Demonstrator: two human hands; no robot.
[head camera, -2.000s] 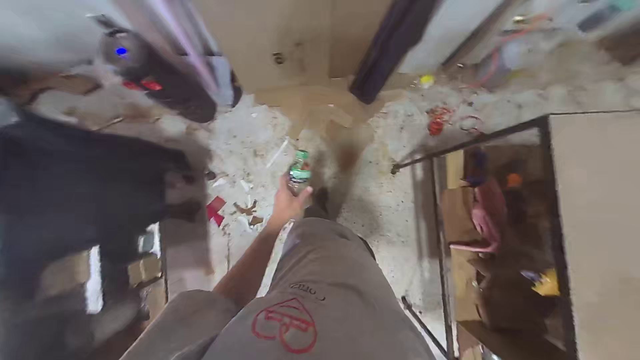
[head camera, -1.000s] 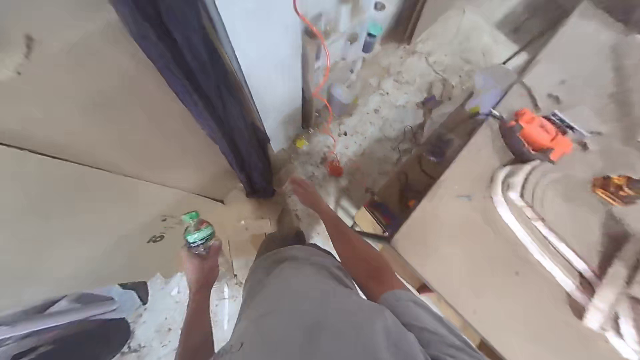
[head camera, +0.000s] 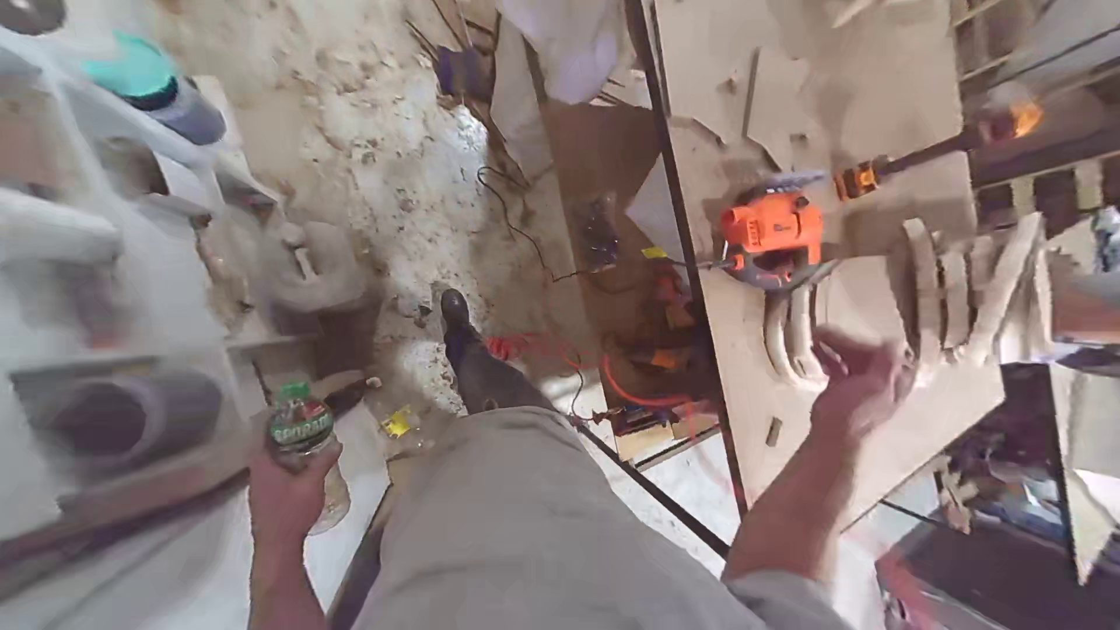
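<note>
My left hand (head camera: 293, 490) is closed around a clear plastic bottle (head camera: 302, 429) with a green cap and a green label that bears writing. My right hand (head camera: 862, 381) is over the wooden worktable, at curved pale strips (head camera: 792, 337); its fingers are blurred, and whether they grip a strip cannot be told. Just beyond that hand lies an orange power tool (head camera: 774, 227) with a black handle and a cord. More curved pieces (head camera: 954, 289) stand to the right of the hand.
The worktable (head camera: 744, 437) has a dark metal edge, with red cable (head camera: 630, 389) and boxes on a shelf beneath. A yellow and black tool (head camera: 857, 179) lies farther back. White shelving (head camera: 140, 306) stands at the left. Debris dots the floor (head camera: 394, 201) near my boot (head camera: 453, 306).
My right hand has moved from beside the table to the curved strips on it. The bottle stays in my left hand. The view has swung toward the worktable.
</note>
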